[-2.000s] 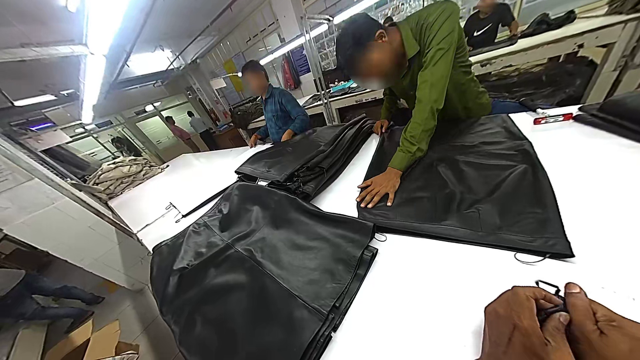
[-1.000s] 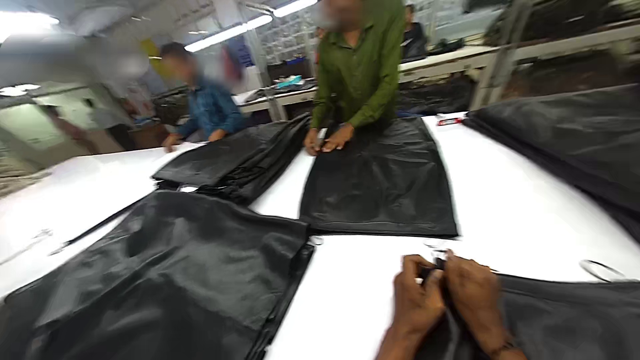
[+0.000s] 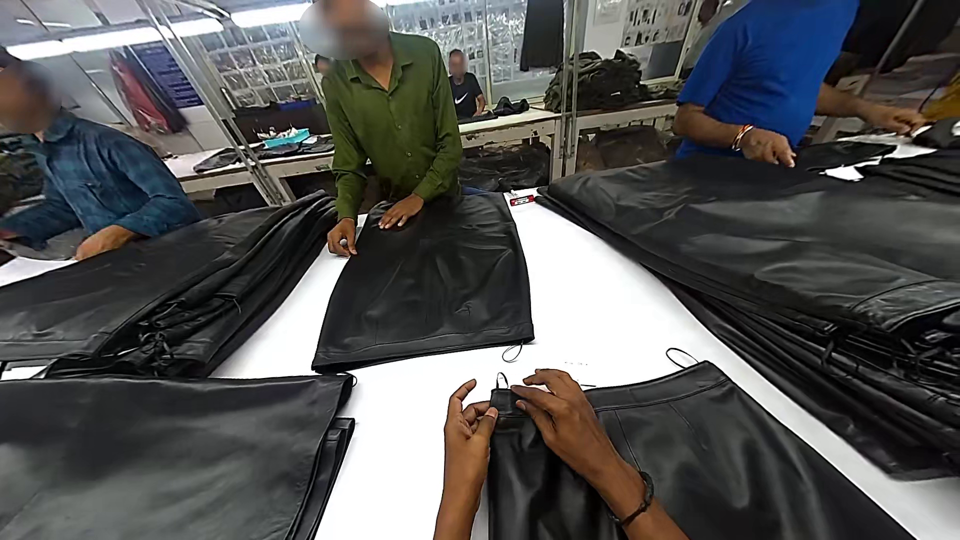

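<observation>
A black leather-look skirt (image 3: 720, 450) lies on the white table at the lower right, its waistband toward the far side. My left hand (image 3: 469, 442) pinches the waistband's left corner between thumb and fingers. Beside it, the fingers of my right hand (image 3: 559, 420) rest on the same waistband end, palm down; whether they grip it cannot be seen. A thin hanger loop (image 3: 502, 380) stands up between my hands, and another loop (image 3: 681, 358) sticks out at the waistband's right end.
Another black skirt (image 3: 435, 285) lies ahead, under the hands of a person in green. Stacks of black garments flank it at left (image 3: 172, 292) and right (image 3: 787, 247). A folded black garment (image 3: 150, 457) is at near left. People work at both sides. A red object (image 3: 522, 200) lies on the table (image 3: 592, 277).
My hands have separated slightly along the waistband; one second ago they were close together at it. The view has swung right since two seconds ago, bringing in a person in blue.
</observation>
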